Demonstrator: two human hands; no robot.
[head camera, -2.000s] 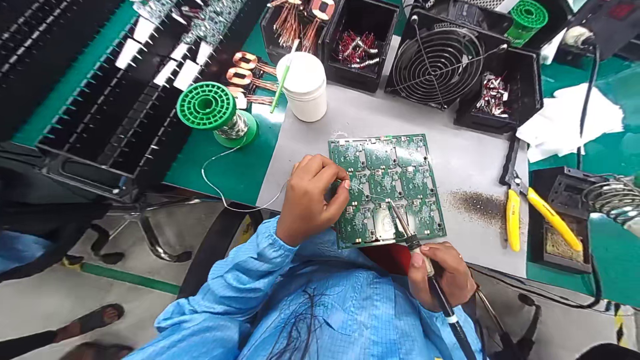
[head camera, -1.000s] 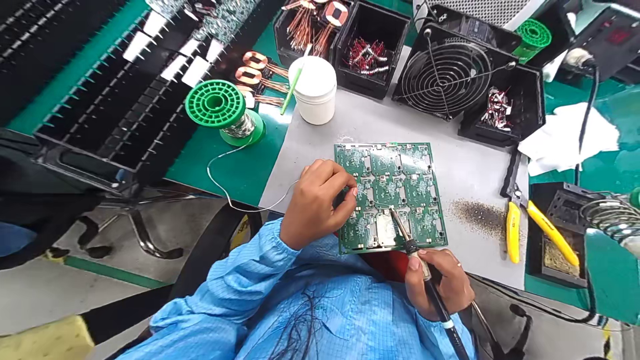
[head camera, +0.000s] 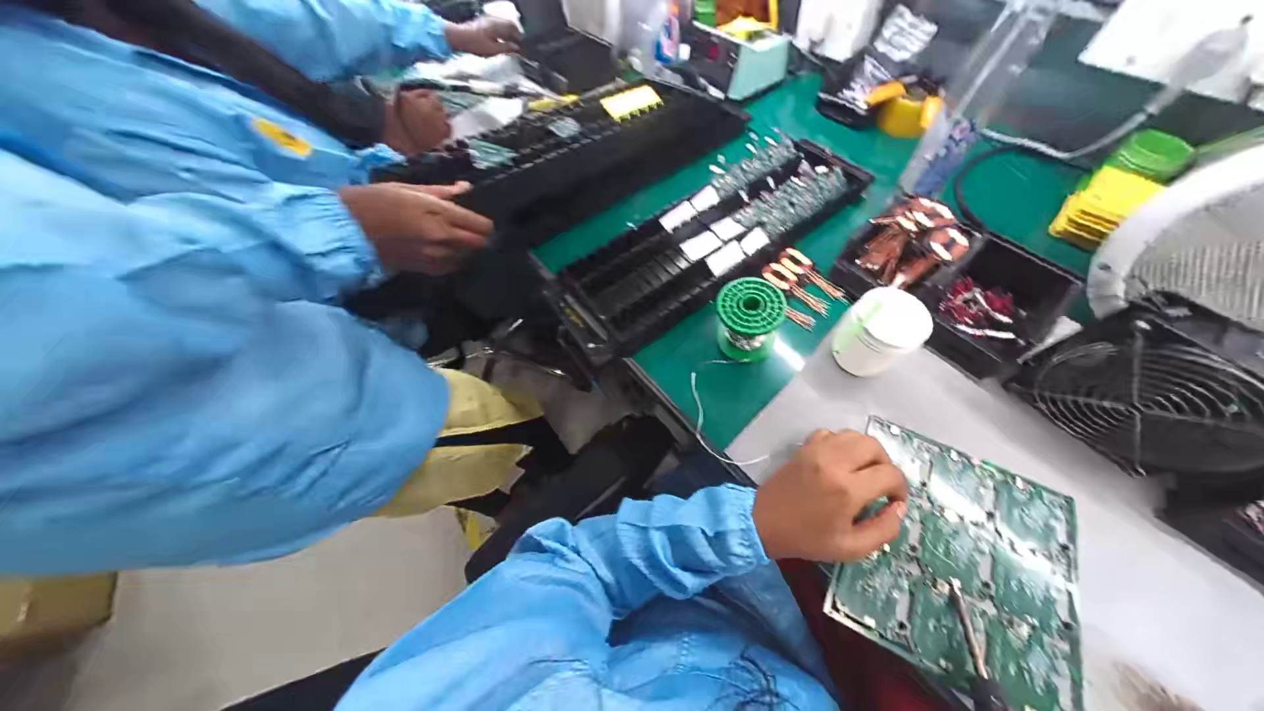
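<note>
My left hand rests at the left edge of a green printed circuit board panel, its fingers curled; whether they pinch the panel or something small is hidden. A soldering iron points its metal tip at the panel's lower middle. My right hand lies outside the view, below the iron's handle. Solder wire trails from a green spool toward my left hand. Beyond the panel stands a white jar with a green stick across its top.
Co-workers in blue smocks stand at the left, one hand beside a black rack. Another black rack holds small boards. Copper coils, bins of parts and a black fan line the far side of the grey mat.
The view has swung far to the left, bringing co-workers into sight. My right hand, seen before holding the soldering iron, is out of view. My left hand remains by the panel's left edge.
</note>
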